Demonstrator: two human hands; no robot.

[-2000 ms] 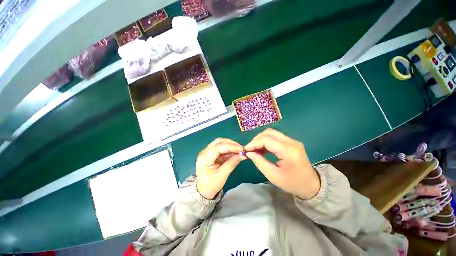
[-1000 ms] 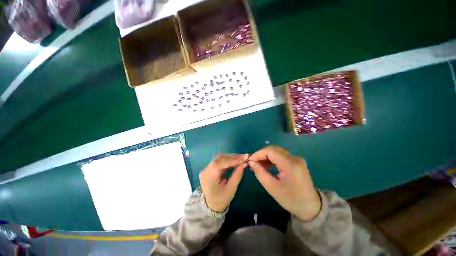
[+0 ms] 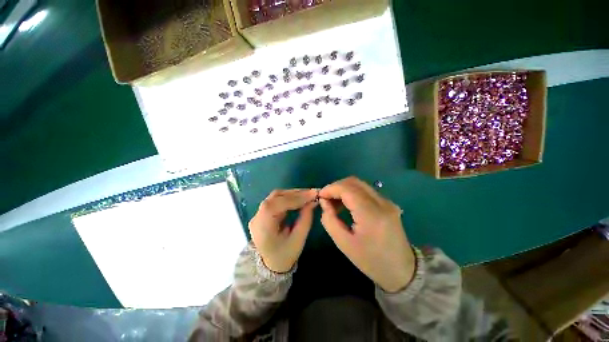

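Note:
My left hand [image 3: 282, 229] and my right hand [image 3: 369, 230] meet fingertip to fingertip over the green bench. They pinch a tiny dark part [image 3: 318, 197] between them; the fingers mostly hide it. A tiny loose shiny piece [image 3: 378, 184] lies on the green mat just beyond my right hand. A shallow cardboard tray [image 3: 541, 127] full of glittering pink-purple pieces stands at the right. Tiny dark sub-assemblies [image 3: 304, 88] are spread in rough rows on a white board [image 3: 187, 143] beyond my hands.
Twin cardboard boxes [image 3: 120, 50] stand at the top, the left with fine thin bits, the right with pinkish pieces. A blank white board [image 3: 163, 247] with clear film at its edge lies left of my hands. A large brown carton [image 3: 494, 294] is at the lower right.
The view has moved closer and shifted, so the tray, boards and boxes appear larger, and the tester and tape roll are out of view. My hands remain pinched together.

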